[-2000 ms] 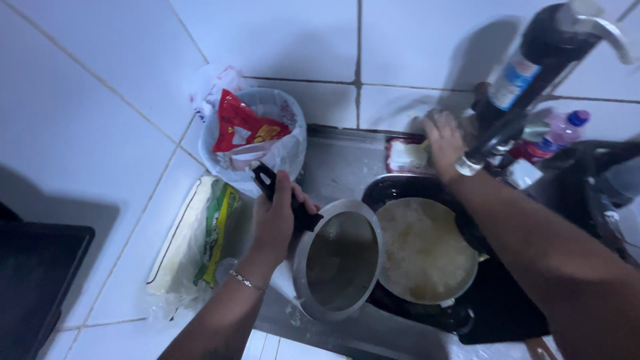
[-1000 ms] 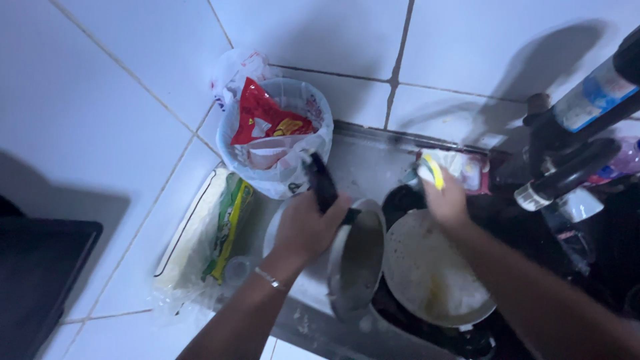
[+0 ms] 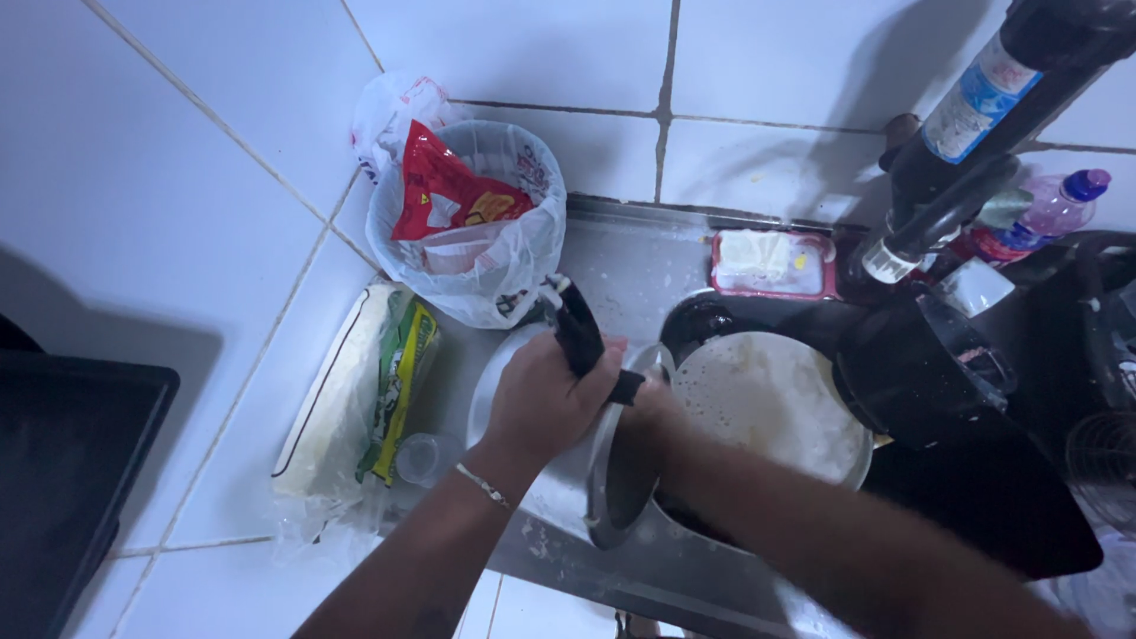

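Observation:
My left hand [image 3: 555,395] is closed round the black handle [image 3: 579,330] of a metal saucepan [image 3: 612,475], which is tilted on its side over the metal counter. Blurred by motion, my right hand [image 3: 655,413] is at the pan's mouth; its fingers and anything in them are hidden. Behind the saucepan lies a round, light lid or plate [image 3: 497,382], partly covered. To the right, a round pan [image 3: 772,408] holding cloudy, foamy liquid sits in the black-looking basin. A red soap dish [image 3: 772,264] with a white block stands behind it.
A bag-lined bin [image 3: 479,275] with a red packet stands back left, beside plastic-wrapped packages [image 3: 355,382] and a small clear cup [image 3: 420,459]. At right are a black faucet [image 3: 923,213], a pink bottle [image 3: 1047,209], a dark pot [image 3: 914,373] and a wire whisk [image 3: 1105,457].
My right hand has moved from beside the soap dish, where it held a yellow and white sponge a second ago, to the saucepan's mouth. My left hand still grips the handle.

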